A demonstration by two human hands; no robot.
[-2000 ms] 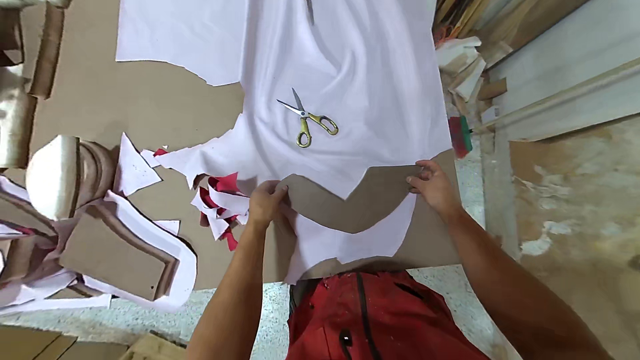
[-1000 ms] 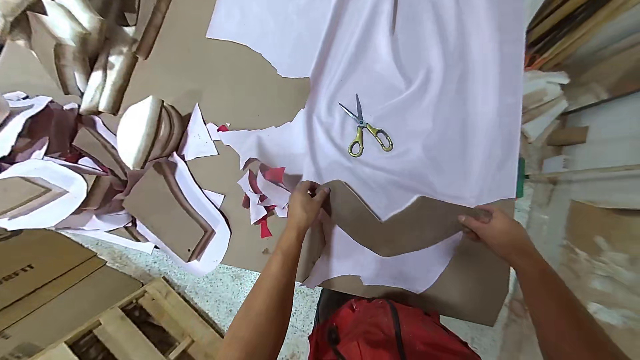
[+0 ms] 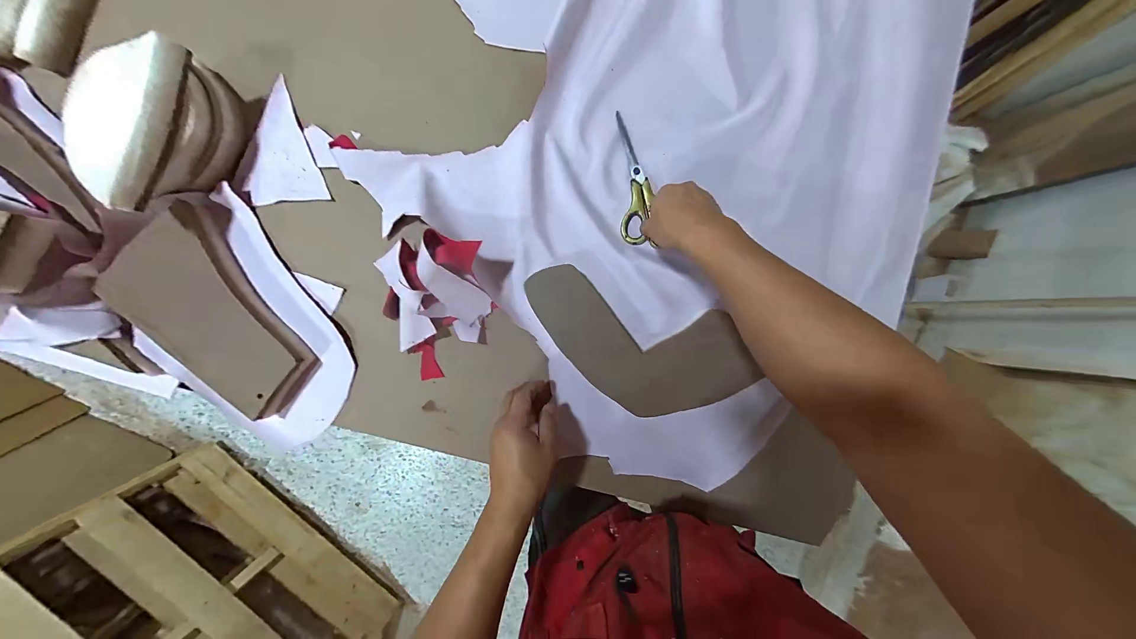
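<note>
A wide pale lilac fabric sheet lies wrinkled over a brown-topped table, with a curved opening showing the brown surface. My right hand is on the handles of yellow-handled scissors lying on the fabric; their blades point away from me and look closed. Near the table's front edge, my left hand rests at the left border of the fabric strip below the opening, fingers curled; whether it pinches the cloth is unclear. Red and pale fabric scraps lie in a small heap to its upper left.
Padded shapes and brown panels with pale fabric edges are piled on the left. A wooden pallet stands on the speckled floor at the lower left. Wood strips and a crumpled pale sheet are at the right.
My right hand has left the right end of the fabric strip and reached the scissors, whose blades have closed. My left hand has moved down toward the table's front edge.
</note>
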